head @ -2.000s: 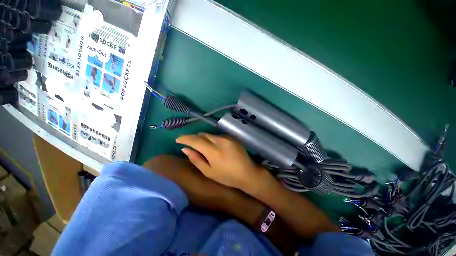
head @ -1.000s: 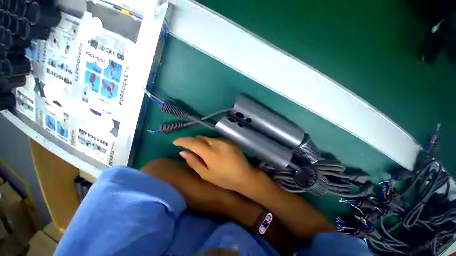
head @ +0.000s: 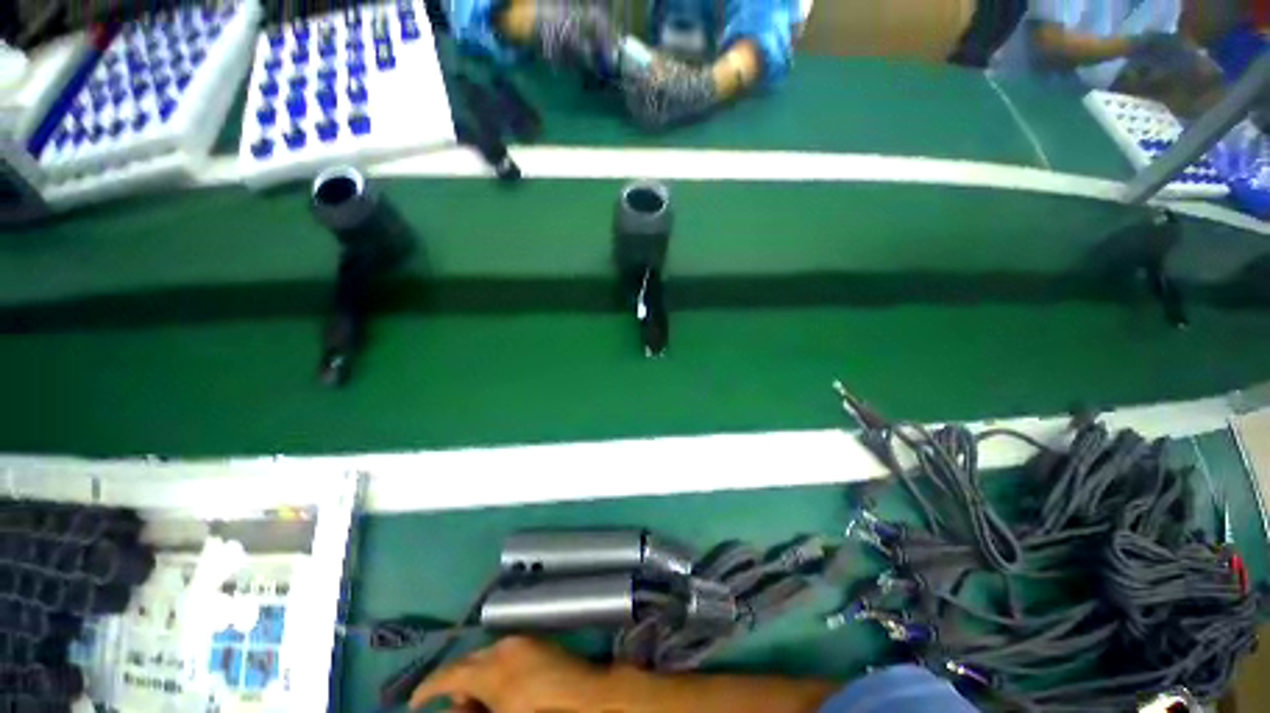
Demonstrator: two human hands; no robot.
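Two grey handle shells, a rear one (head: 574, 550) and a front one (head: 560, 602), lie side by side on the green bench. Their cord leads with dark ribbed fittings (head: 394, 634) point left, and bundled cords (head: 759, 578) lie at their right ends. My right hand (head: 522, 677) rests at the bottom edge just in front of the shells, fingers pointing left, partly cut off and slightly blurred. Nothing shows in it. My left hand is not in view.
A large cord pile (head: 1114, 557) lies at right. Black moulded parts (head: 63, 599) stand on a printed sheet (head: 195, 662) at left. Dryer bodies (head: 644, 230) lie on the belt (head: 488, 376). Across it are white trays (head: 348, 84) and another person's gloved hands (head: 669, 87).
The view has tilted up and turned, bringing the belt and people opposite into sight. The shells remain together. My right hand still lies beside them, now lower in view.
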